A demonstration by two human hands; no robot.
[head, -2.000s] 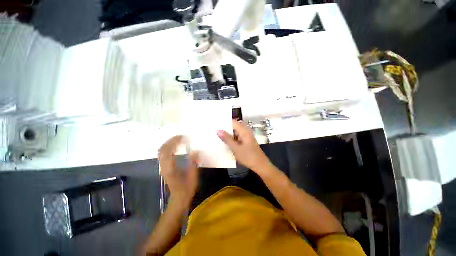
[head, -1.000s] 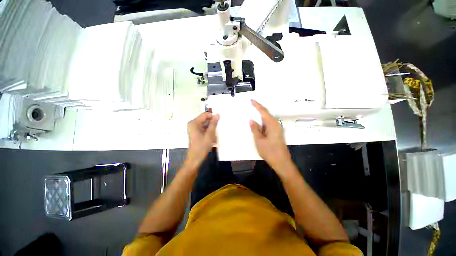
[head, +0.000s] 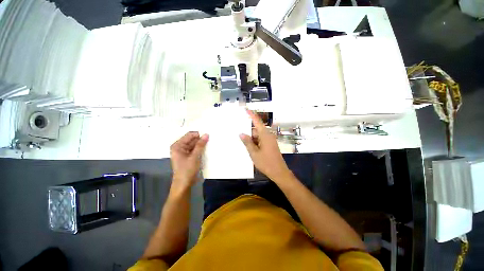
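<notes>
A white fabric panel [head: 228, 151] lies at the near edge of the sewing machine, its far end close to the presser foot and needle area [head: 245, 94] and its near end over the table edge. My left hand [head: 188, 153] holds the panel's left edge between thumb and fingers. My right hand [head: 262, 148] is on its right edge, with the index finger stretched toward the needle area. The brownish opening [head: 262, 118] shows right of the panel. Whether the far edge is under the foot cannot be told.
A tall fanned stack of white panels [head: 106, 69] stands at the left of the table. A white pile [head: 374, 77] lies at the right. A dark lever [head: 278, 45] slants above the machine. A black-and-chrome stool [head: 63, 209] stands at lower left. White bundles [head: 451, 185] are at far right.
Compared with one second ago, the panel and both hands have moved left, and the brownish opening is uncovered. My right index finger now points toward the needle area.
</notes>
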